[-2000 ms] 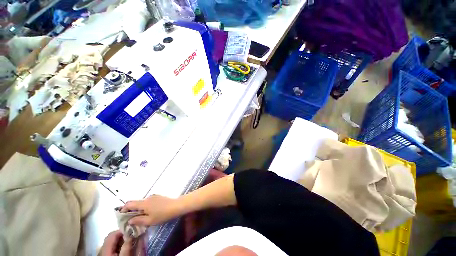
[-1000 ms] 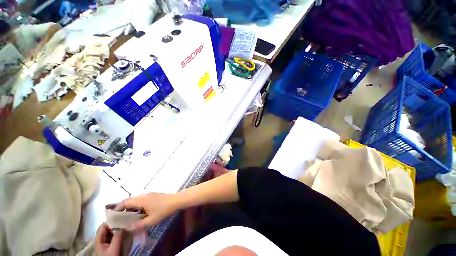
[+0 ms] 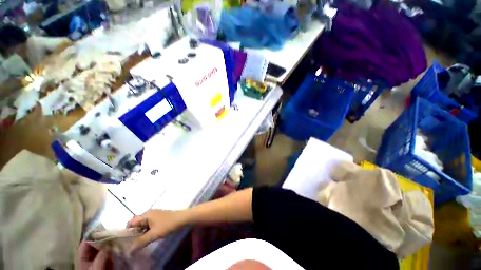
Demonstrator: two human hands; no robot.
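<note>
The beige sleeve cuff (image 3: 113,237) is at the table's near left corner, its opening edge facing up and away. My right hand (image 3: 155,228) pinches the right end of the cuff between thumb and fingers. My left hand (image 3: 95,258) holds its left end from below, partly cut off by the bottom edge. The beige garment body (image 3: 37,211) is heaped left of the hands. The lockstitch machine (image 3: 203,84) stands beyond the hands; its needle area (image 3: 126,167) is apart from the cuff. The cuff's buttons cannot be made out.
A yellow crate (image 3: 422,184) with beige garments (image 3: 369,203) is at right, beside a white board (image 3: 319,167). Blue crates (image 3: 422,153) stand on the floor. Green and yellow scissors (image 3: 254,88) and a phone (image 3: 276,70) lie past the machine. A person's arm (image 3: 47,43) shows far left.
The cuff, bunched at first, is now spread wider between my hands. Both hands have shifted slightly; my left hand has moved left. The view has tilted, so the machine sits lower.
</note>
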